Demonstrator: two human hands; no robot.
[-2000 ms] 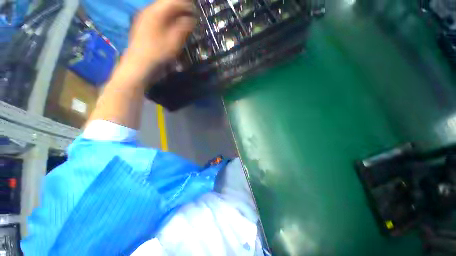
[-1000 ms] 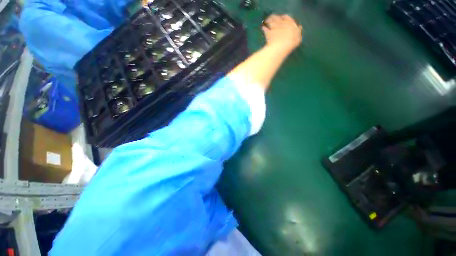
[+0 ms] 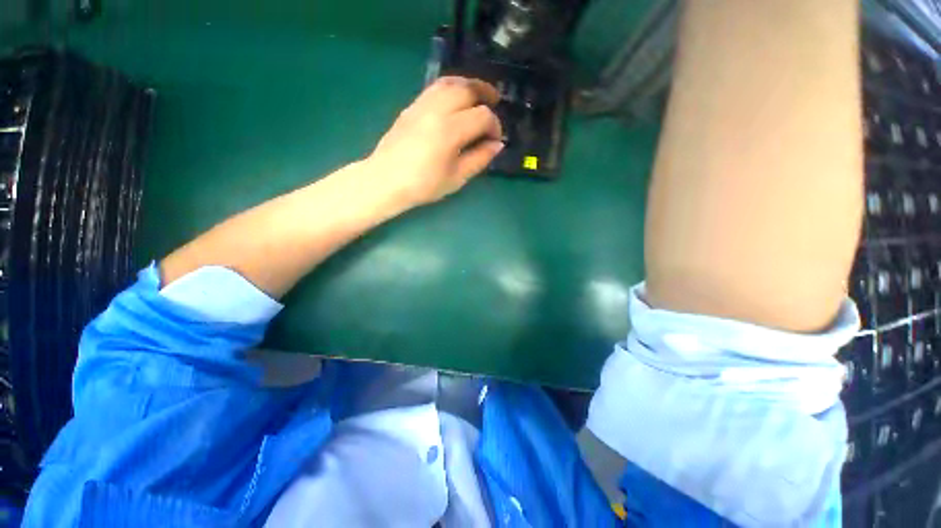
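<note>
The black fixture (image 3: 537,139) with a yellow square sticker lies on the green mat at the top centre, under the dark body of the press (image 3: 516,26). My left hand (image 3: 444,134) is at the fixture's left side, fingers curled over it. Whether a small part is between the fingertips is hidden. My right forearm rises at the right and leaves the picture at the top; my right hand is out of view.
A thick stack of black trays (image 3: 77,206) stands at the left. Black trays with small parts in rows (image 3: 908,278) lie at the right, behind my right arm. The bench's front edge (image 3: 413,365) runs before my body.
The view has swung right to the press. My left hand has gone from the mat beyond the left tray stack to the fixture. My right forearm has come into view, raised.
</note>
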